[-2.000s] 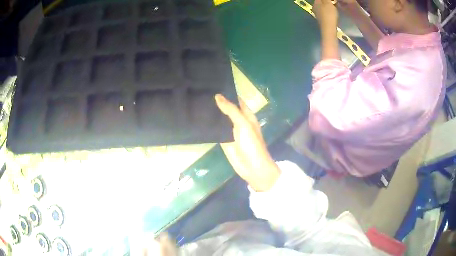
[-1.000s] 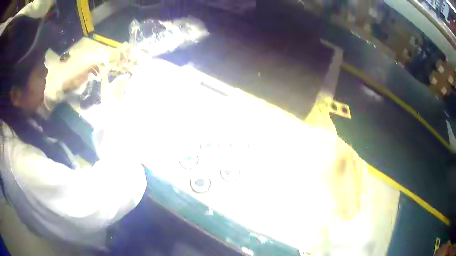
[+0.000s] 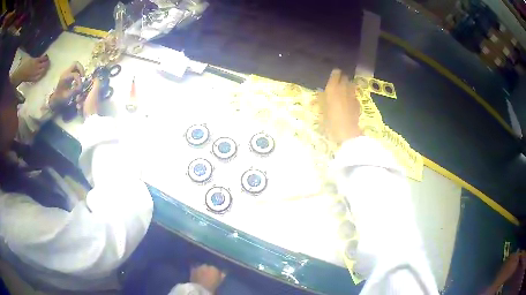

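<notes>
Several round dark-rimmed watch cases (image 3: 224, 148) with pale rings and blue centres lie grouped on the whitish mat (image 3: 167, 106). Yellow die-cut sheets (image 3: 277, 109) are heaped to their right. My right hand (image 3: 341, 106) is over these sheets by the dark tray's edge. Its fingers are blurred, and whether it holds anything is unclear. My left hand (image 3: 207, 276) is small at the bottom edge, off the bench front, with its fingers curled and their grip unclear. The large dark tray (image 3: 277, 52) lies behind the mat, its pockets not discernible.
A person in white (image 3: 69, 213) sits at the left, hands on small dark parts (image 3: 104, 78). Clear plastic bags (image 3: 158, 20) lie at the back left. A small red pointed item (image 3: 133, 89) is on the mat. Another person's hand (image 3: 507, 273) shows at the lower right.
Two seconds ago my right hand was at the dark pocketed tray's edge; now it is over the yellow sheets. The view has swung and the glare has lessened, showing the cases more clearly.
</notes>
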